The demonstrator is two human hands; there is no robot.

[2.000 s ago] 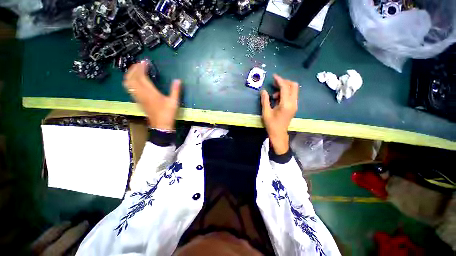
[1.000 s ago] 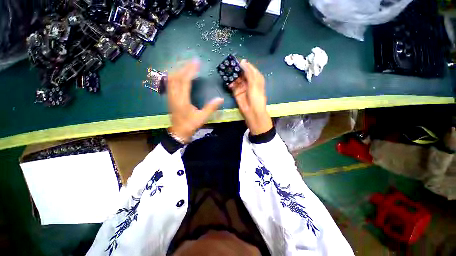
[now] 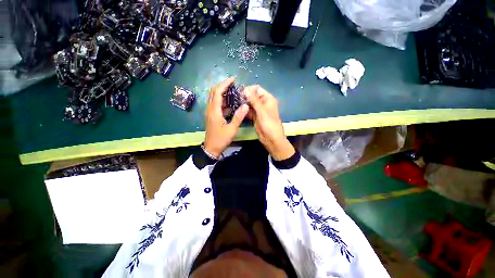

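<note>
My left hand (image 3: 221, 120) and my right hand (image 3: 265, 117) are together over the bench, just above its near edge. Between them they hold a small dark electronic unit (image 3: 234, 100); the fingers cover much of it. Another small unit (image 3: 183, 98) with a silvery top lies alone on the green bench to the left of my hands. A big heap of similar dark units (image 3: 138, 49) lies at the upper left. Tiny silver screws (image 3: 247, 52) are scattered beyond my hands.
A dark box with a pale top (image 3: 278, 27) stands at the back, with a thin dark screwdriver (image 3: 307, 54) beside it. Crumpled white tissue (image 3: 347, 75), a clear plastic bag (image 3: 396, 19) and a black tray (image 3: 453, 57) lie right. A white sheet (image 3: 96, 206) covers a carton below left.
The view has shifted. Both hands have come together on the unit, which earlier showed its white-dotted face in my right hand. A unit now lies alone where my left hand was passing.
</note>
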